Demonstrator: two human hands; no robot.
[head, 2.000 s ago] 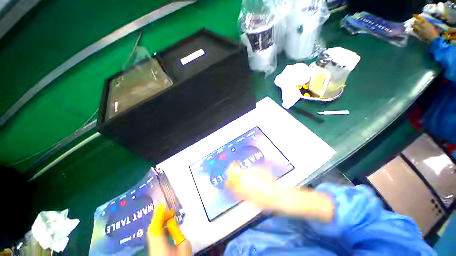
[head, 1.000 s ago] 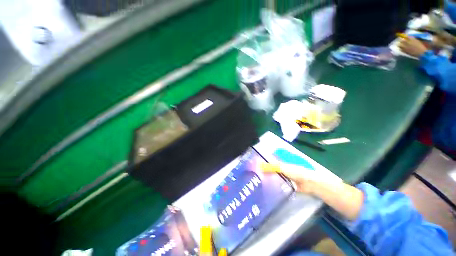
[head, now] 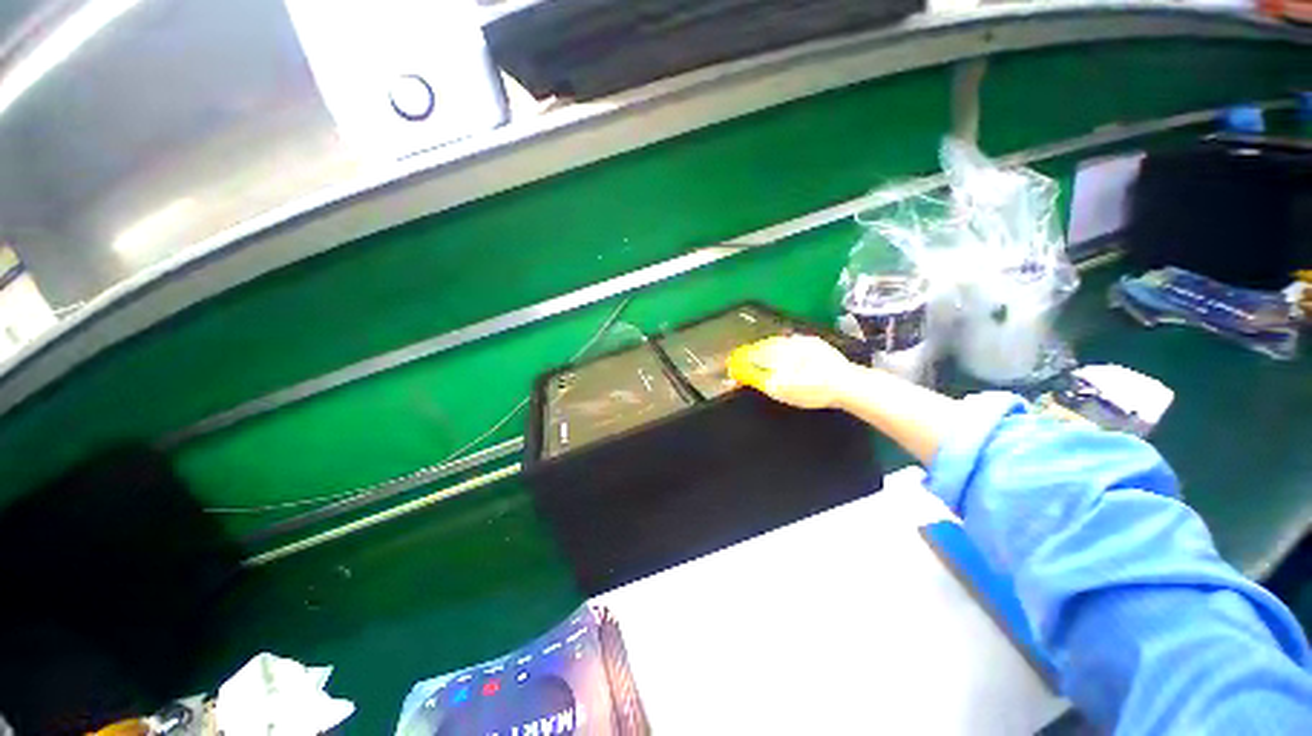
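My right hand [head: 791, 370], with yellow finger cots, is at the right pocket of the black foam tray [head: 698, 496]. Its fingertips are over the tablet [head: 705, 345] lying in that pocket; whether they grip it is hidden. A second tablet [head: 612, 396] lies in the left pocket. The white work mat [head: 820, 618] is in front of the tray with no tablet on its visible part. A fanned pile of printed films [head: 533, 693] is at the mat's left end. My left hand is not in view.
The blue cloth [head: 986, 582] is partly under my right sleeve. Bagged cups [head: 993, 309] stand right of the tray. Crumpled tissue [head: 276, 699] is at lower left. Film packs [head: 1209, 306] lie far right. A shelf edge [head: 576, 137] runs above.
The film-covered tablet has left the mat, and a tablet now lies in the tray's formerly empty right pocket. My right hand has moved up to the tray. My left hand has left the view.
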